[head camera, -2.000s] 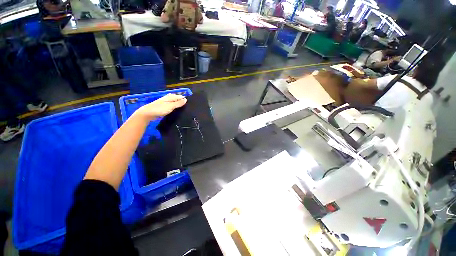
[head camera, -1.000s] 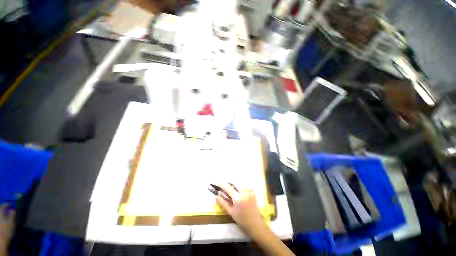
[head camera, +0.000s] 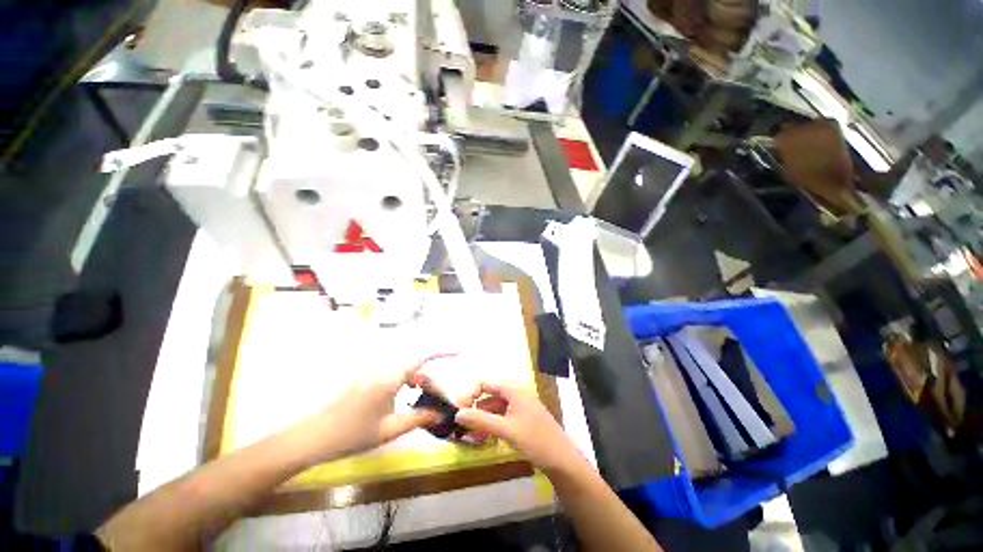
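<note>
My left hand (head camera: 379, 415) and my right hand (head camera: 515, 418) are close together over the front part of the white positioning template (head camera: 313, 356), which has a yellow-edged border. Between their fingers is a small dark tool (head camera: 440, 414), possibly thread snips; it is partly hidden and blurred. My right fingers grip its right side. My left fingers are bent at its left end, and whether they hold anything is unclear. The pattern sewing machine head (head camera: 340, 205) with a red logo stands just behind the template.
A white label strip (head camera: 579, 283) lies right of the template, near a small black pad (head camera: 552, 343). A control panel (head camera: 641, 185) stands behind. A blue bin (head camera: 825, 415) with grey and black strips is at the right. A black block (head camera: 86, 314) lies on the table's left.
My left hand has come from the left bins, where it was at a black panel, to the template beside my right hand. The view has swung right to the machine.
</note>
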